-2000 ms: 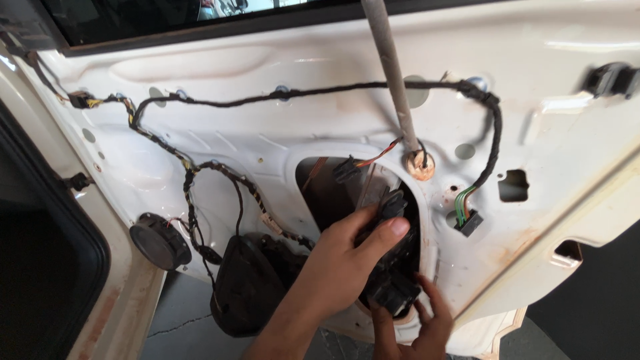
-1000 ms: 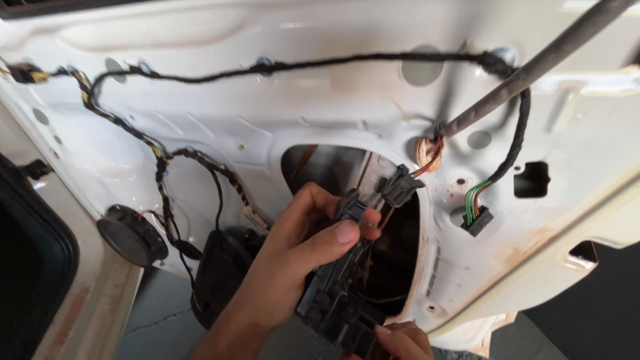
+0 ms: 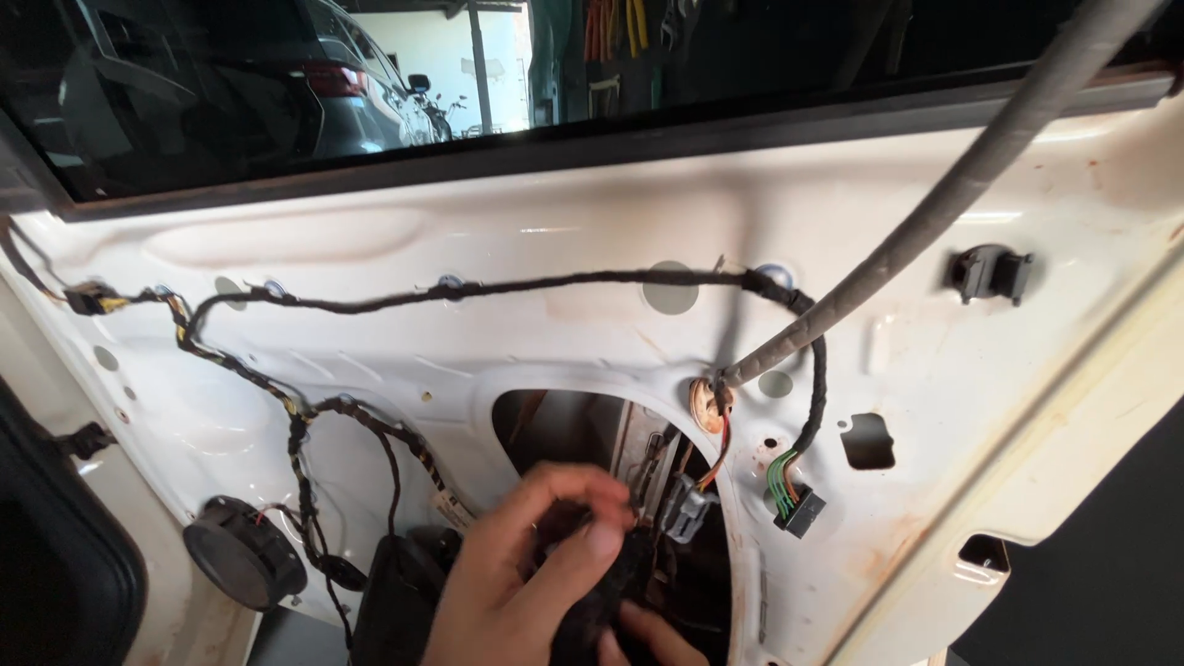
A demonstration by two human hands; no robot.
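Observation:
My left hand (image 3: 536, 564) grips a black plastic part (image 3: 597, 592) in front of the large oval opening of a white car door's inner panel (image 3: 573, 342). Fingers of my right hand (image 3: 652, 638) touch the part's lower end at the bottom edge; the rest of that hand is out of view. Just right of the part hangs a grey electrical connector (image 3: 686, 511) on red and brown wires, which come from a round hole beside a thick grey tube (image 3: 888, 250). A black multi-pin connector (image 3: 800, 511) with green wires hangs farther right. Blur hides the part's details.
A black taped wiring harness (image 3: 555, 281) runs across the panel. At the lower left are a round speaker (image 3: 242, 552) and a black plastic piece (image 3: 407, 587). A black clip (image 3: 992, 274) sits at the upper right. The window glass (image 3: 231, 83) is above.
The grey connector was against the black part's upper end one second ago and now hangs apart from it. The view has tilted up, showing the window.

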